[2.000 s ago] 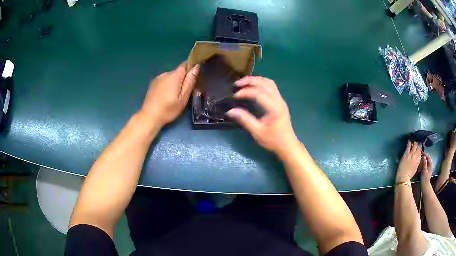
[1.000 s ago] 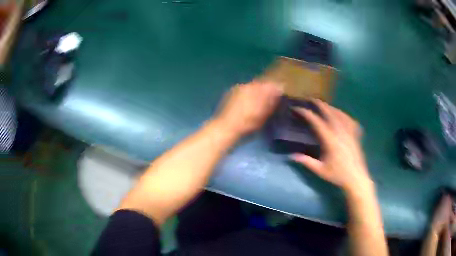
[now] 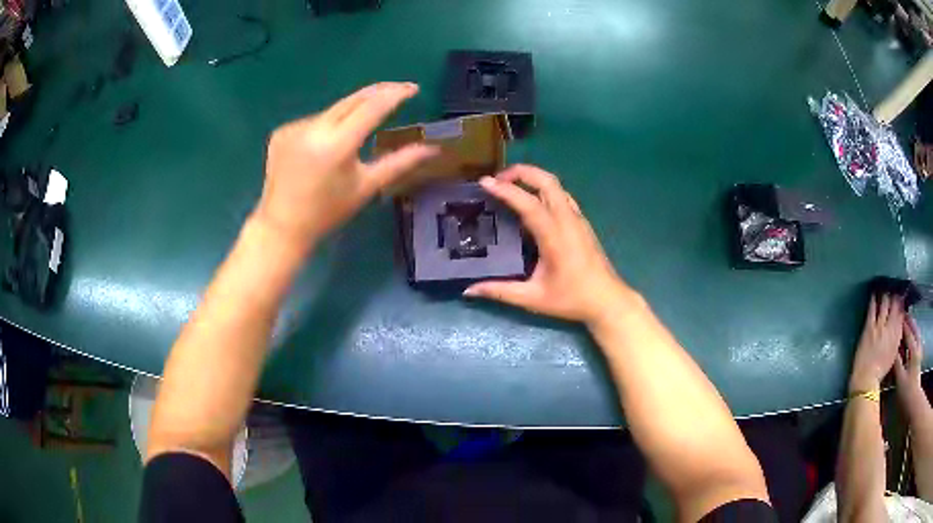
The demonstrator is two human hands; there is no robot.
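An open black box (image 3: 409, 255) with a tan-brown inner lid (image 3: 476, 153) standing up lies in front of me. A black insert tray (image 3: 428, 245) with a shaped cut-out sits in or on its bottom part; a small dark item shows in the cut-out. My right hand (image 3: 558, 245) is at the tray's right side, fingers at its upper and lower right edges, holding it. My left hand (image 3: 332, 169) is raised left of the lid, fingers apart and slightly blurred, holding nothing. A second black insert tray (image 3: 460, 87) lies just behind the lid.
An open box with a bagged accessory (image 3: 767, 230) lies to the right. A pile of polybags (image 3: 864, 148) lies farther right. Another person's hands (image 3: 882, 332) hold a dark object at the right edge. A dark bundle (image 3: 36, 250) lies far left, a power strip (image 3: 162, 26) upper left.
The insert tray now shows over the box bottom, where bagged contents showed two seconds ago. My left hand has let go of the box and lifted. The view swung and came back.
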